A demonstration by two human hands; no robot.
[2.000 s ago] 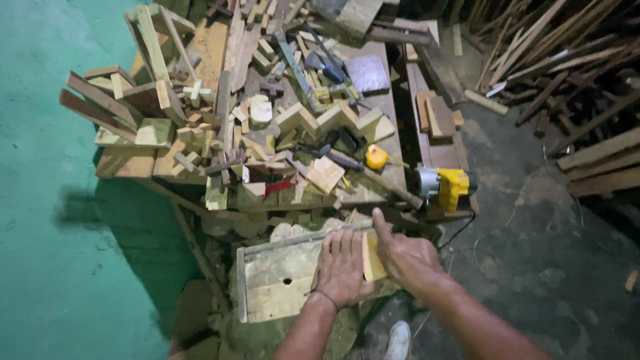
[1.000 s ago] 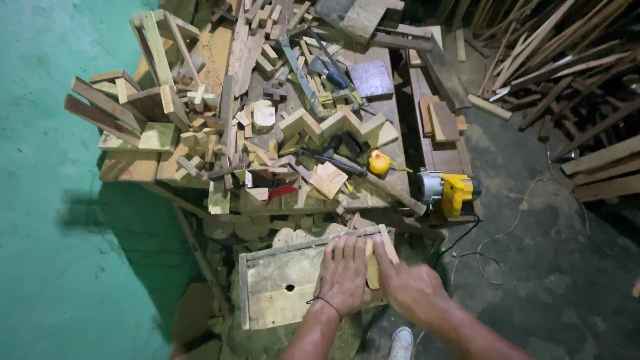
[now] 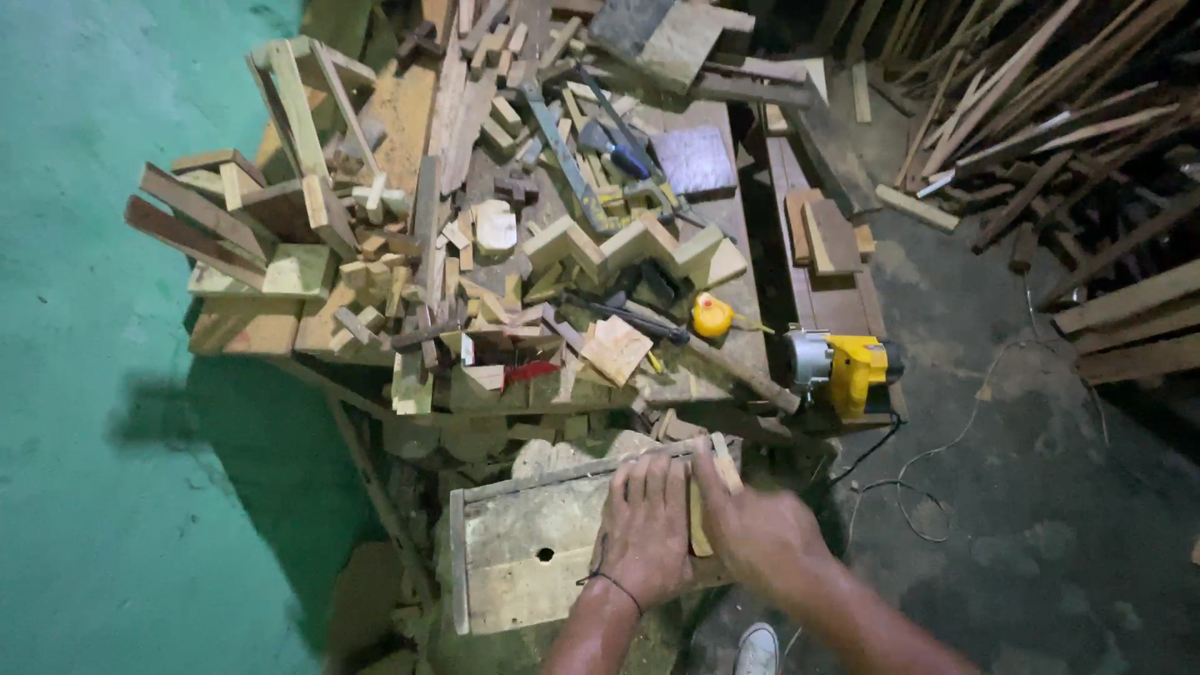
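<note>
A shallow wooden tray-like board (image 3: 525,572) with raised strips along two edges and a dark round hole lies below the workbench. My left hand (image 3: 647,525) rests on its right part, palm down, fingers extended and a thin cord at the wrist; its thumb is hidden. Just right of those fingers a narrow piece of pale wood (image 3: 698,520) shows between my hands. My right hand (image 3: 764,534), slightly blurred, is closed around a small wooden strip (image 3: 726,461), whose upper end sticks out near the board's top right corner. The strip's lower part is hidden.
The cluttered workbench (image 3: 712,389) holds wood offcuts, a zigzag wooden piece (image 3: 600,248), a yellow chalk-line-like tool (image 3: 712,316) and a hand saw (image 3: 562,155). A yellow corded power tool (image 3: 848,370) sits at its right corner. Timber strips (image 3: 1022,103) lie at right; a shoe (image 3: 757,649) shows below.
A wooden strip now stands out from my right hand, where two seconds ago its index finger pointed up. The pale wood between my hands shows narrower than before. My left hand has stayed on the board.
</note>
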